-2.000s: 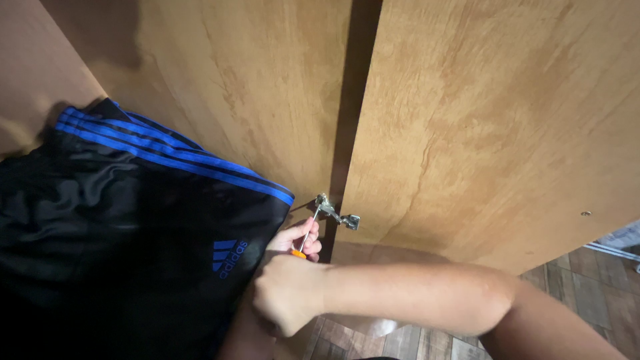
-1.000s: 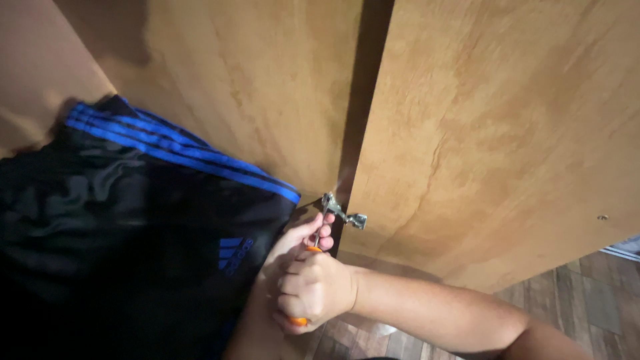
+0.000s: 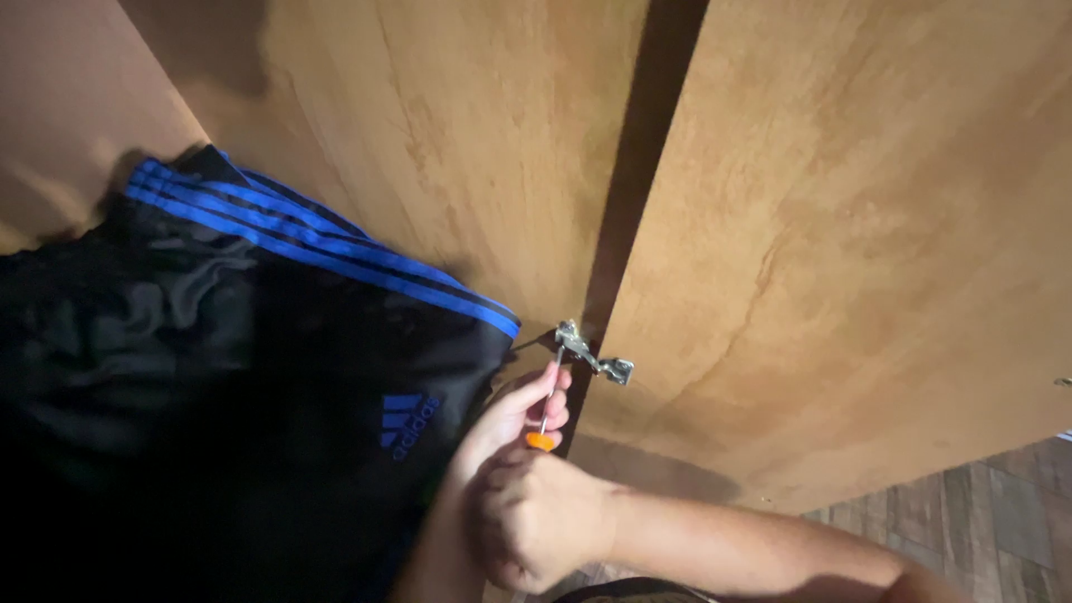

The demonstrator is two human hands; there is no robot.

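A metal cabinet hinge (image 3: 593, 355) bridges the dark gap between two wooden panels. Its left part sits on the inner panel and its cup end on the door panel at right. My right hand (image 3: 536, 519) is closed around the orange handle of a screwdriver (image 3: 549, 402), of which only the top of the handle shows. The shaft points up to the hinge's left part, and the tip seems to touch it. The fingers of my left hand (image 3: 523, 406) hold the screwdriver's shaft just below the hinge.
A black Adidas garment with blue stripes (image 3: 327, 335) lies or hangs at the left, beside my left forearm. The wooden door panel (image 3: 821, 234) fills the right side. Floor planks (image 3: 963, 519) show at the lower right. A small metal fitting (image 3: 1063, 382) is on the door's right side.
My right hand has turned about the screwdriver handle; one second ago its fingers faced the camera and the handle's lower end showed, and now the back of the hand does. My left hand stays near the hinge.
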